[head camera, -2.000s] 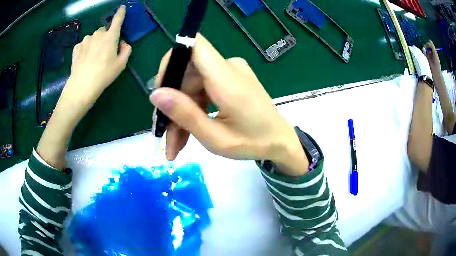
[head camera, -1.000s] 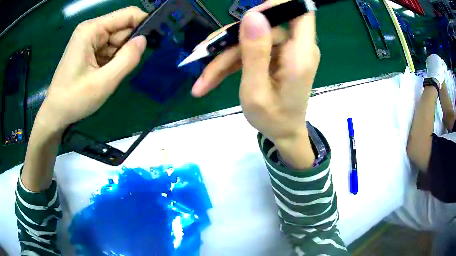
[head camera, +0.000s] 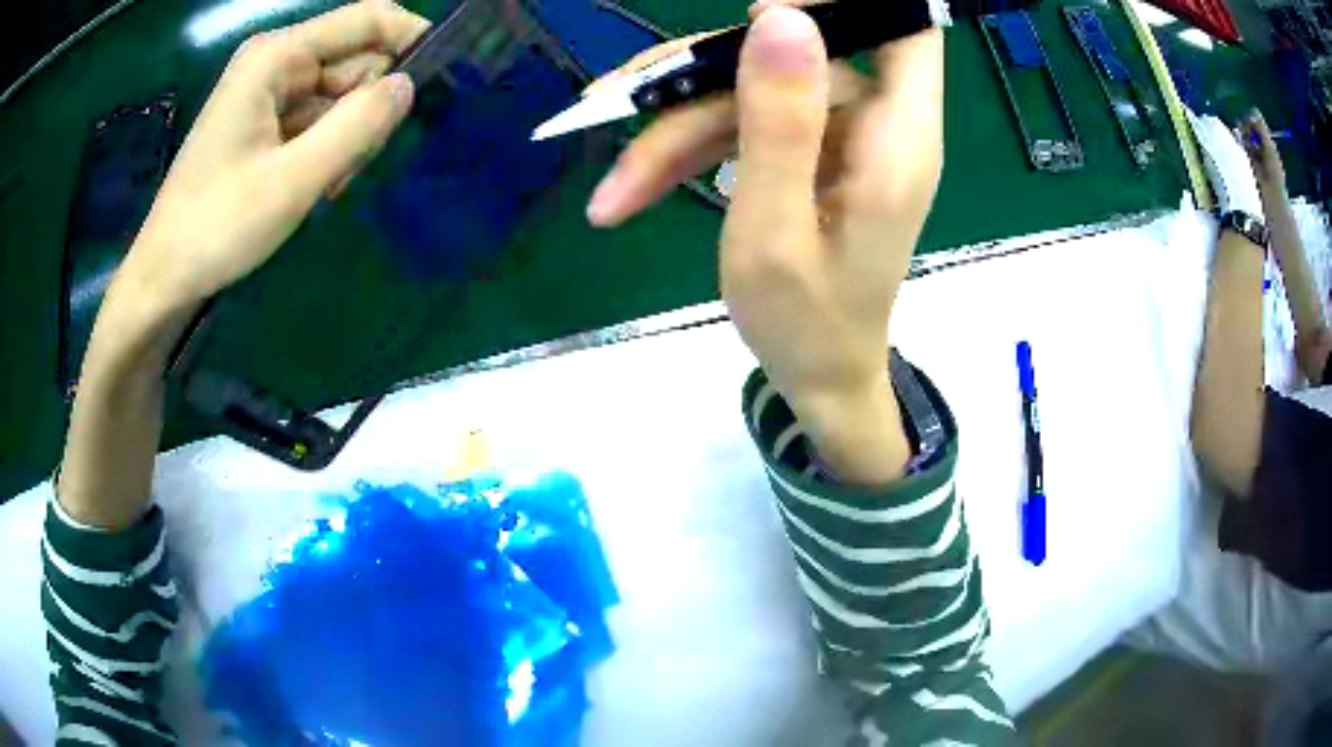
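Note:
My left hand (head camera: 263, 161) holds a dark phone middle frame (head camera: 270, 423) by its upper part, tilted over the belt's near edge. A dark blue film (head camera: 453, 190) shows across the frame's window, blurred. My right hand (head camera: 833, 219) grips a black pen-like tool (head camera: 716, 70) with a pale sharp tip pointing left, close to the film. Whether the tip touches the film I cannot tell. The peeled film pile (head camera: 395, 613), bright blue and crumpled, lies on the white cover below the frame.
The green belt (head camera: 614, 277) carries more frames, two at upper right (head camera: 1055, 152) and one at far left (head camera: 110, 175). A blue marker (head camera: 1033, 453) lies on the white cover (head camera: 1110, 380). Another person's arm (head camera: 1234, 365) is at the right edge. A red tray (head camera: 1205, 18) is at upper right.
Since two seconds ago, my left hand has taken hold of a frame and raised it, and the tool has swung from downward to leftward. In the last second, both hands shifted slightly; belt frames moved.

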